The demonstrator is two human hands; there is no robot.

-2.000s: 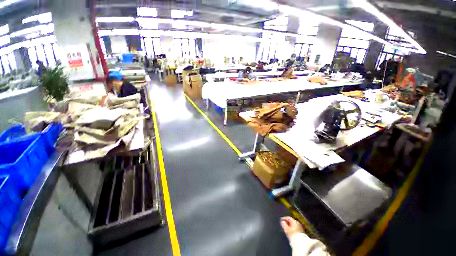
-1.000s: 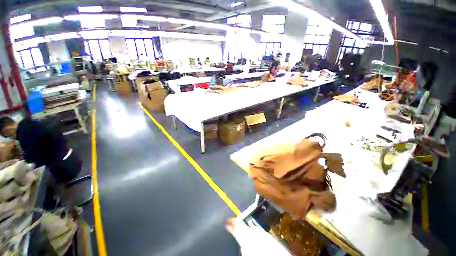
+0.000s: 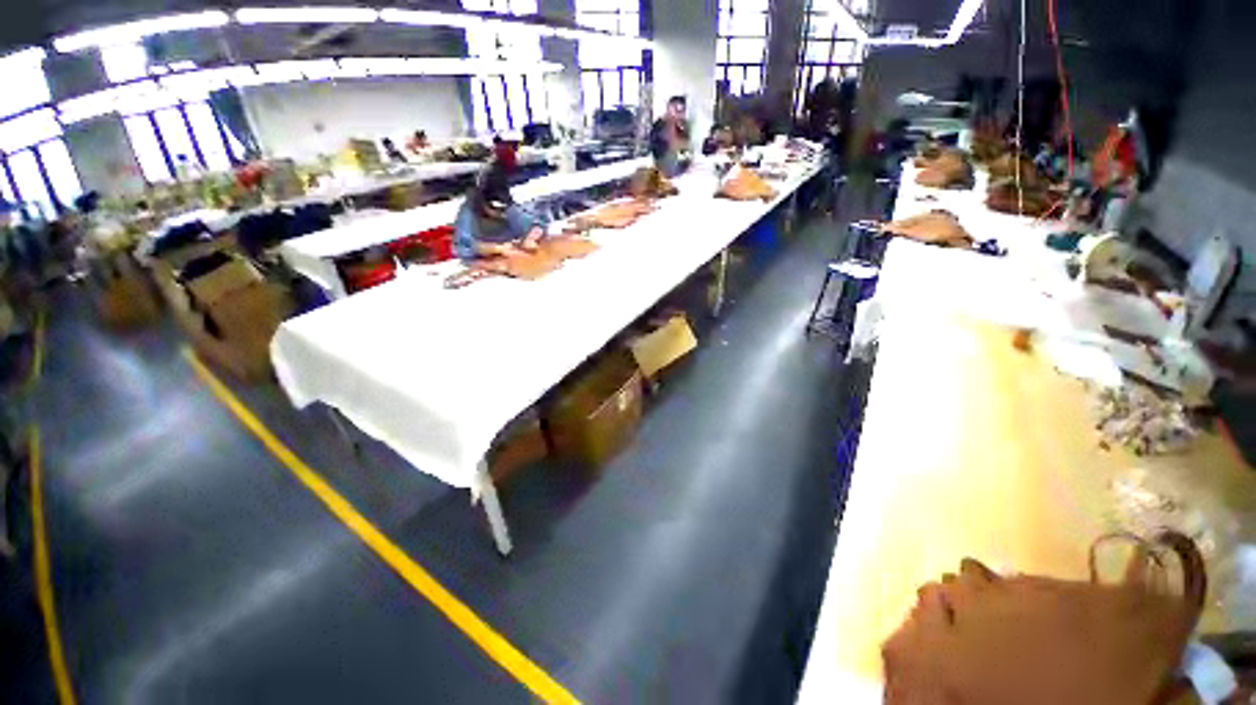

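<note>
Neither of my hands is in the picture. A pile of brown leather bag panels (image 3: 1040,640) lies nearest to me, at the bottom right, on the near end of the right bench. Thin dark brown handle loops (image 3: 1171,558) stand up at its back right. The right bench (image 3: 950,455) has a tan top section and a white covering farther back. A heap of small fittings (image 3: 1146,417) lies on it beyond the panels; the type is too blurred to tell.
A long white-covered table (image 3: 413,351) stands left of the aisle, with a person (image 3: 489,221) bent over brown pieces (image 3: 551,256). Open cardboard boxes (image 3: 595,413) are under it. A dark stool (image 3: 843,289) stands between table and bench. A yellow floor line (image 3: 358,521) crosses the floor at left.
The view has moved forward and turned right. The brown panels are now close at the bottom right. The hand seen low in the earlier frames has left the picture.
</note>
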